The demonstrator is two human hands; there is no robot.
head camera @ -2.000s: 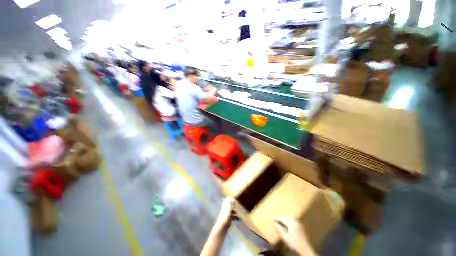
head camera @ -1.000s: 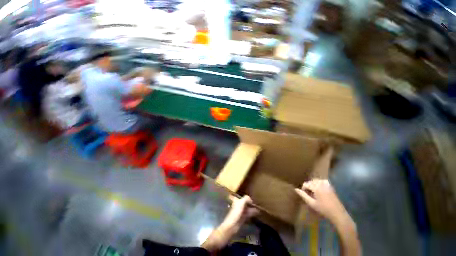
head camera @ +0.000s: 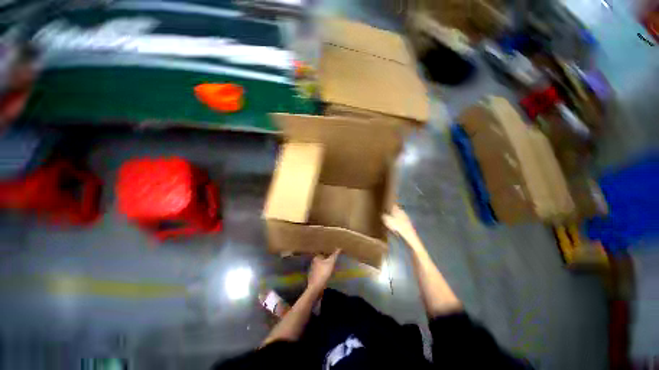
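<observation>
An open brown shipping carton stands upright in front of me, its flaps spread, and its inside shows bare cardboard. My left hand holds the near flap at its lower edge, the fingers partly hidden by the cardboard. My right hand is at the carton's right side near the front corner, thumb and fingers on the edge. The picture is blurred, so finger detail is unclear.
A stack of flat cartons lies beyond the carton. The green bench at upper left bears an orange tape dispenser. A red stool stands left of the carton. Cardboard and a blue item are at right.
The view has turned right and down. The carton has gone from tilted to upright with its opening towards me. Both hands stay on it, and the right hand has moved down its right side.
</observation>
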